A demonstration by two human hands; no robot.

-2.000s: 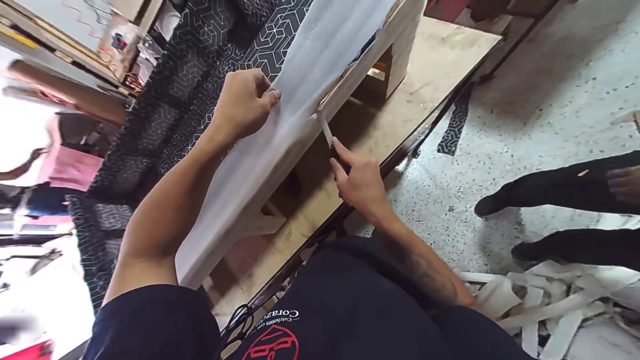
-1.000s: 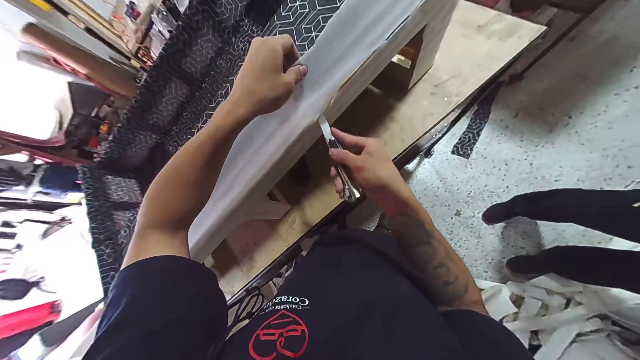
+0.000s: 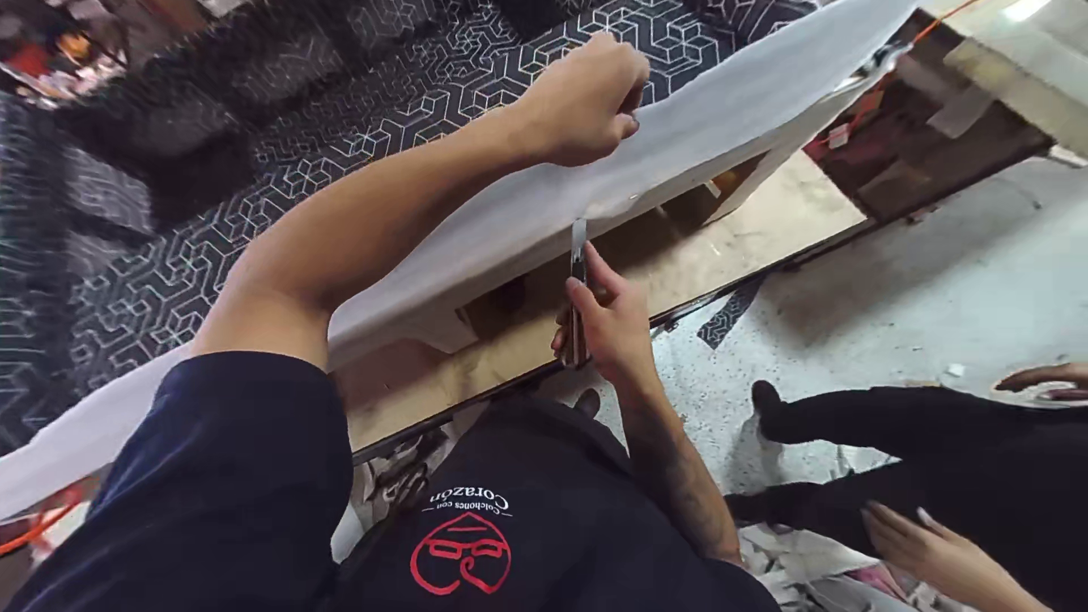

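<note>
My right hand (image 3: 616, 319) grips the handle of a knife (image 3: 579, 242), its blade pointing up at the lower edge of a white sheet of fabric or padding (image 3: 501, 212). This sheet lies along a frame (image 3: 442, 327) with openings in its side. At the sheet's upper edge, my left hand (image 3: 591, 102) has its fingers curled and its thumb turned down towards the sheet. Whether fabric is pinched in it is hidden. Black fabric with a white geometric pattern (image 3: 340, 204) spreads beyond the white sheet.
The frame stands on a wooden tabletop (image 3: 816, 200) with a dark edge. At the right, another person's dark-clothed legs (image 3: 850, 425) and hands (image 3: 935, 544) are close by. Pale scraps (image 3: 790, 578) and a patterned strip (image 3: 728, 319) lie on the floor. An orange cord (image 3: 943, 19) runs at upper right.
The view has shifted and shows the work closer. The other person's hand near the lower right has come into view. My right hand still holds the knife at the sheet's edge.
</note>
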